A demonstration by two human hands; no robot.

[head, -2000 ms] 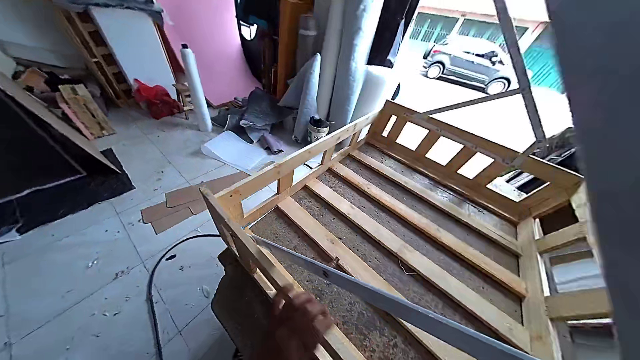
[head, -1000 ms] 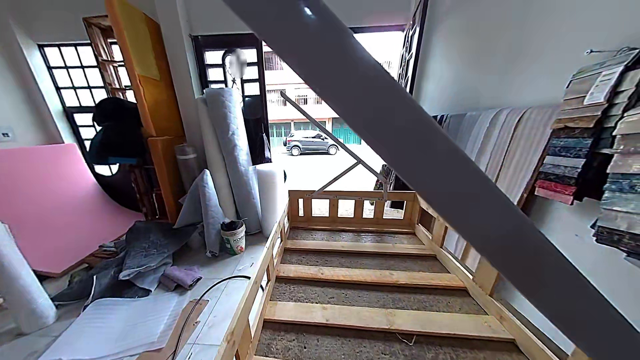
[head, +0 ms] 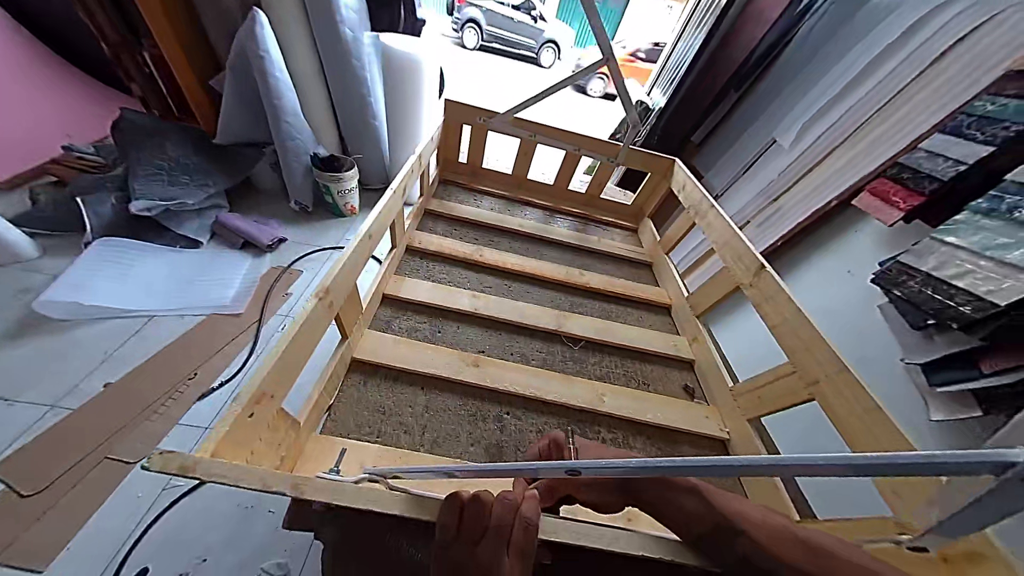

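A slatted wooden bed frame (head: 528, 388) lies before me, with a grey metal bar (head: 704, 466) running above its near rail (head: 384, 500). My left hand (head: 488, 528) grips the near rail, fingers curled over its top edge. Just behind the bar, my right hand (head: 568, 472) holds a thin upright metal piece, perhaps a bolt (head: 571, 444), between its fingers; its lower part is hidden by the bar. A threaded bolt (head: 339, 462) stands upright at the bar's left end, beside a flat metal strip (head: 328, 477) along the rail.
Cardboard strips (head: 104, 416), a black cable (head: 260, 320) and a white foam sheet (head: 152, 276) lie on the tiled floor at the left. A bucket (head: 337, 186) stands near upright rolls (head: 404, 112). Fabric samples (head: 960, 272) hang at the right. A metal brace (head: 604, 48) rises at the far end.
Both hands are now at the near rail; one second ago neither was in view. The view has swung a lot. The grey bar, which crossed high and diagonally, now lies low along the near rail.
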